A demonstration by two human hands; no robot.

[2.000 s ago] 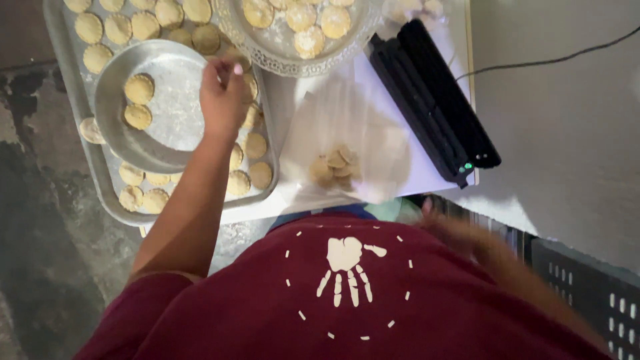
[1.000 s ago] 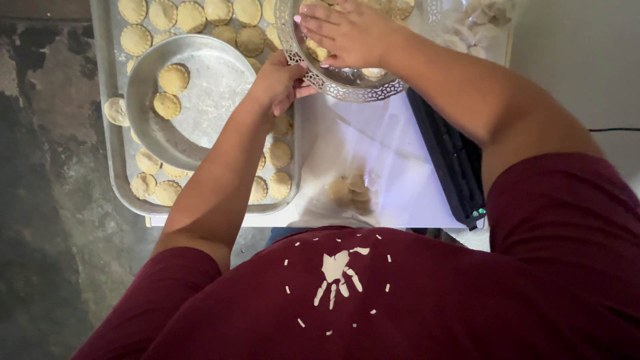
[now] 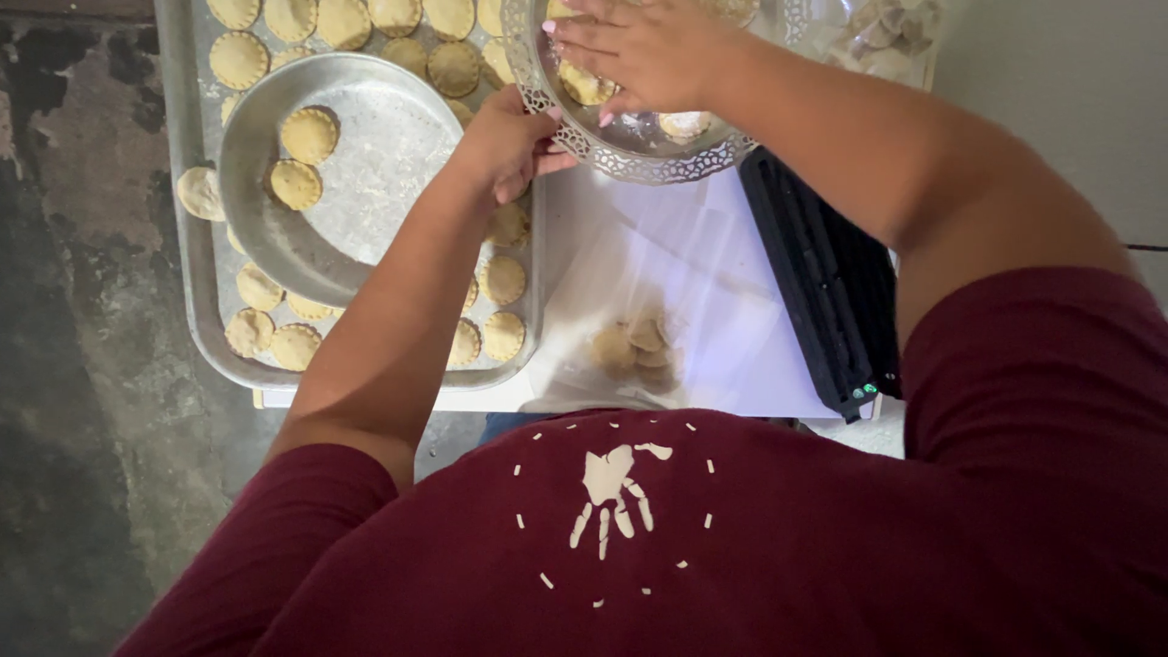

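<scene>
My left hand (image 3: 518, 146) grips the pierced rim of a round metal serving tray (image 3: 639, 166) at the top centre. Over that tray, my right hand (image 3: 643, 55) lies palm down with its fingers spread, on or just above round crimped dough pieces; whether it holds one is hidden. One floured dough round (image 3: 684, 124) lies beside it in the tray. To the left, a round metal pan (image 3: 383, 173) holds two dough rounds (image 3: 309, 135) and rests on a large baking sheet (image 3: 187, 301) covered with more rounds.
A clear plastic bag with several dough pieces (image 3: 646, 342) lies on the white table (image 3: 730, 365). Right of it stands a black bag sealer (image 3: 821, 283) with a green light. Another bag of pieces (image 3: 885, 36) is at the top right. One round (image 3: 201, 193) overlaps the sheet's left rim.
My left hand has moved from above the round pan to the serving tray's rim. My right hand has come from the table's front edge up over the serving tray.
</scene>
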